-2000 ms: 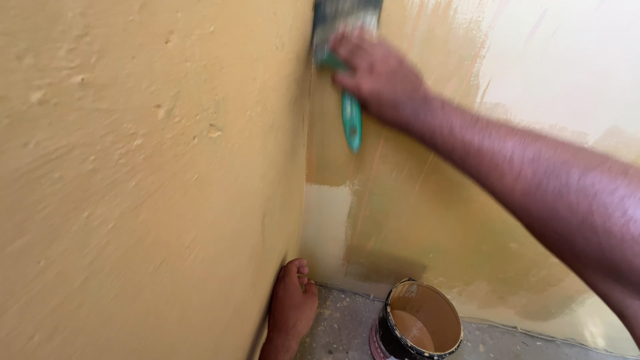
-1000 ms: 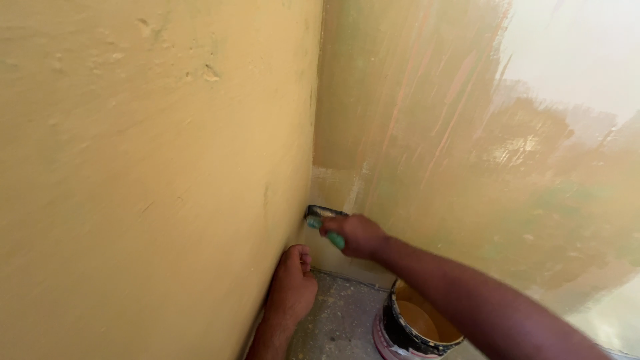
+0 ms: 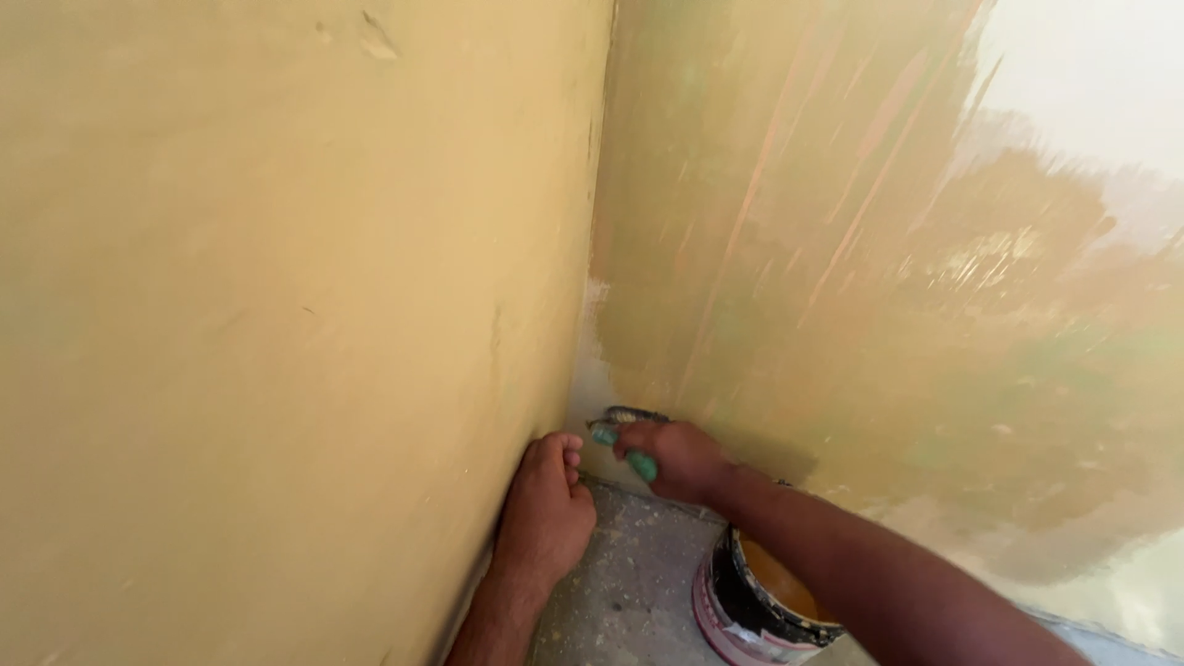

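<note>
My right hand (image 3: 680, 458) grips a wide paintbrush (image 3: 640, 462) by its green handle, low on the right-hand wall (image 3: 786, 277) near the corner. Its bristle end lies close to the wall, partly hidden by my fingers. My left hand (image 3: 550, 499) rests against the foot of the yellow left-hand wall (image 3: 324, 324), fingers curled, just left of the brush; I see nothing in it. Below my right forearm stands a paint bucket (image 3: 758, 610) with tan-orange paint inside, partly covered by that arm. A pale strip (image 3: 592, 365) shows along the corner above the brush.
The two walls meet in a corner above my hands. A paint-spattered grey floor (image 3: 620, 573) lies between my left arm and the bucket. White patches (image 3: 1064, 92) and streaky tan paint cover the right-hand wall.
Two seconds ago my right hand held the brush high on the right-hand wall; it is now down near the floor. Tan paint now covers part of the pale patch low in the corner.
</note>
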